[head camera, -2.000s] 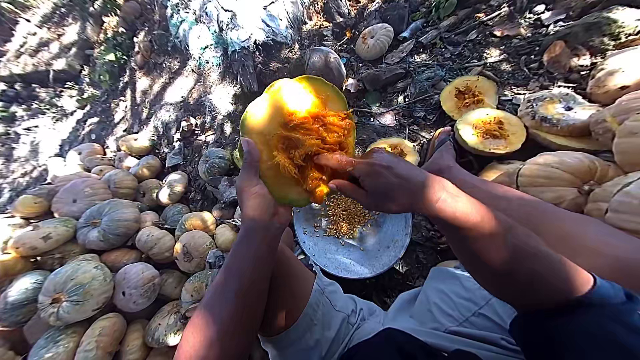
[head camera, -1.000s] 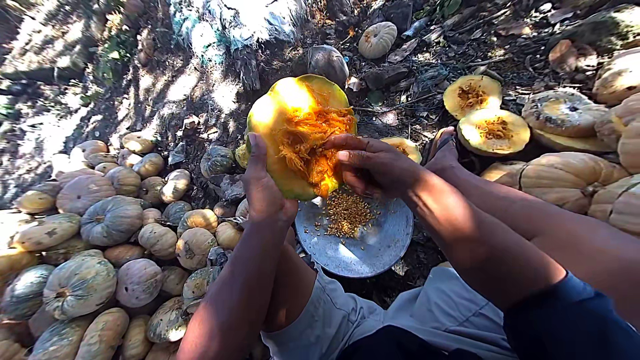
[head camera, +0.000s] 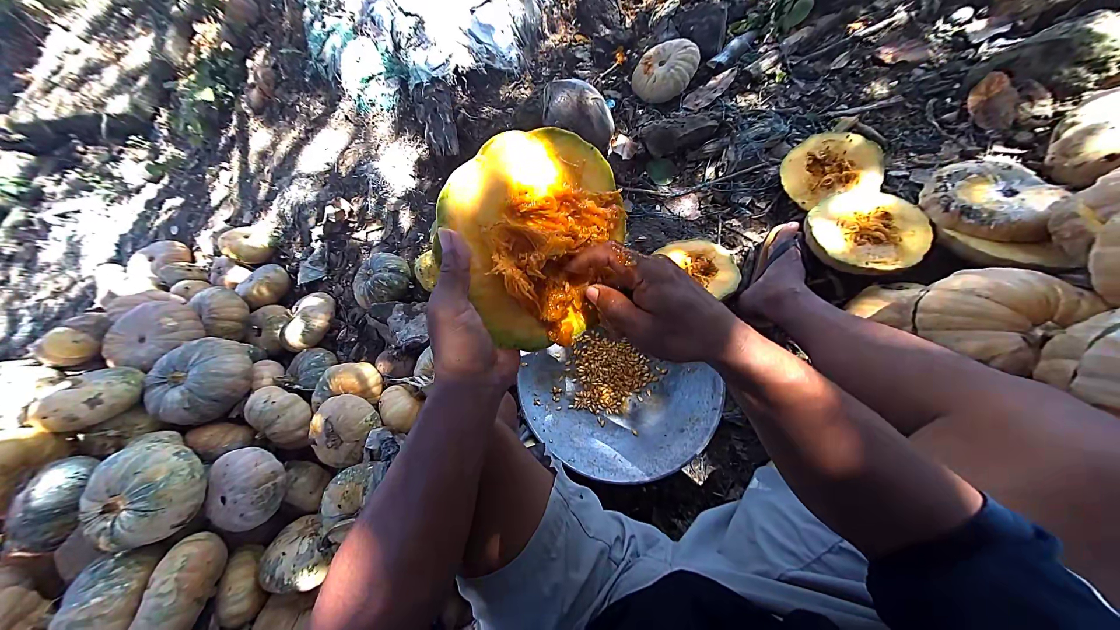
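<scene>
A cut pumpkin half (head camera: 490, 197) is held up in my left hand (head camera: 464, 319), its thumb on the cut face and the other fingers behind. Its yellow flesh faces me, with stringy orange pulp (head camera: 551, 232) in the hollow. The fingers of my right hand (head camera: 661, 302) are in the lower right of that pulp, and bits of it cling to them; whether they pinch any cannot be told. Below both hands a round metal basin (head camera: 630, 451) stands on the ground, with a heap of pumpkin seeds (head camera: 608, 372) in it.
Many whole pumpkins (head camera: 199, 381) are piled on the left. Right of the basin lie a cut pumpkin piece (head camera: 704, 265) and my foot in a sandal (head camera: 774, 262). Cut halves (head camera: 866, 232) and large whole pumpkins (head camera: 997, 315) are farther right. A small pumpkin (head camera: 665, 70) lies beyond, near a rounded grey object (head camera: 577, 112).
The fingers of my right hand have shifted within the pulp, curling more than two seconds ago. My left hand keeps its hold on the pumpkin half.
</scene>
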